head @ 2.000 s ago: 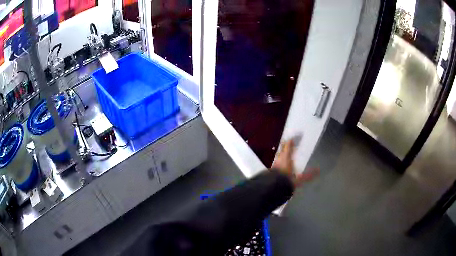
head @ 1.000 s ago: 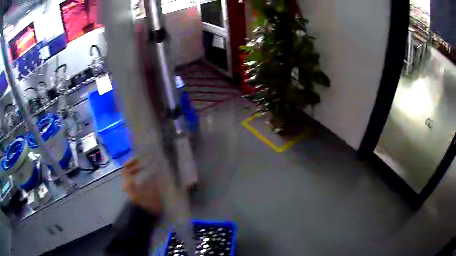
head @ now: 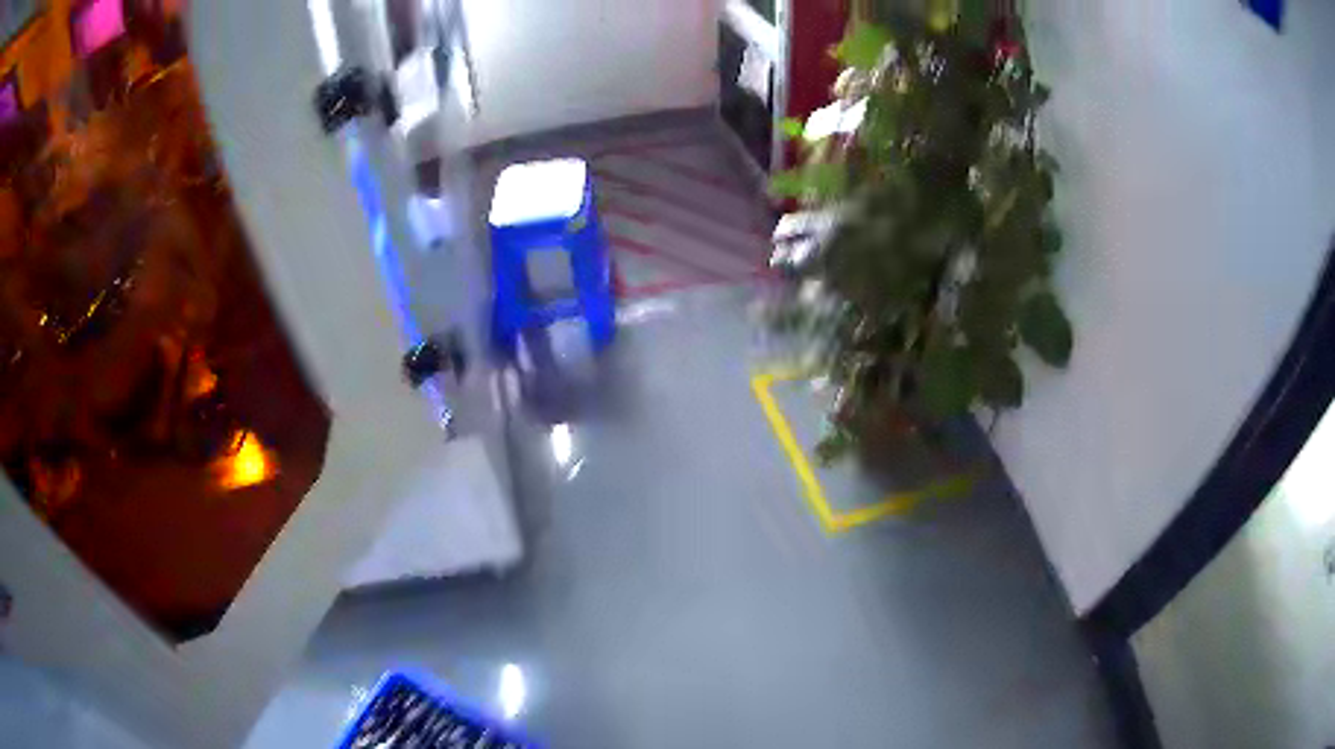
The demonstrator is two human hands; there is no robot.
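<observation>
A blue bin (head: 384, 699) full of small black parts with light spots stands on the floor at the bottom edge of the view, partly cut off. The white-framed machine door (head: 278, 161) with an orange-tinted window (head: 132, 337) fills the left side. The picture is blurred. Neither my left hand nor my right hand is in view.
A blue stool (head: 554, 271) with a white top stands on the floor further off. A leafy plant (head: 937, 249) stands at the right by a yellow floor line (head: 835, 515) and a white wall (head: 1171, 176). A dark door frame (head: 1171, 585) curves along the right edge.
The door has swung across to the left, and its window now hides the bench, bowls and empty blue bin. The hand on it has left the picture. The view has moved nearer the plant and stool.
</observation>
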